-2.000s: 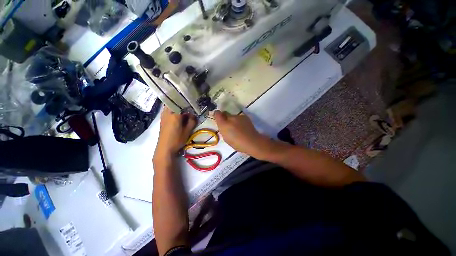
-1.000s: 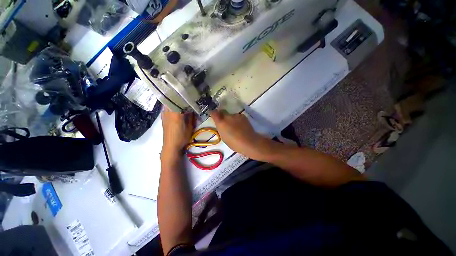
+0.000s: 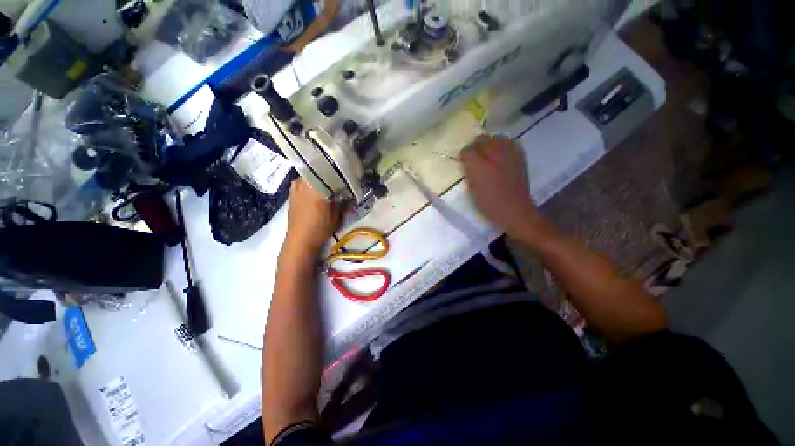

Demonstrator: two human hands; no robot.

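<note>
The off-white sewing machine head (image 3: 418, 100) lies across the top centre, its presser foot and needle area (image 3: 364, 199) at the left end. My left hand (image 3: 312, 213) is beside the needle area with its fingers bent; what they hold is hidden. My right hand (image 3: 495, 174) is blurred, over the machine bed to the right of the needle; whether it holds anything is unclear. A blurred pale strip (image 3: 445, 205) lies on the bed between the hands. The scissors with one orange and one red handle loop (image 3: 360, 283) lie in front of the needle area.
A black plastic bag (image 3: 237, 205) and a black-handled screwdriver (image 3: 193, 305) lie left of the needle. A dark pouch (image 3: 83, 260) and a clear parcel with a white label (image 3: 120, 409) are further left. A small tray (image 3: 617, 100) is set in the table's right end.
My right hand has moved away from the needle, to the right and up over the bed. My left hand stays near the needle. A pale strip now shows right of the needle.
</note>
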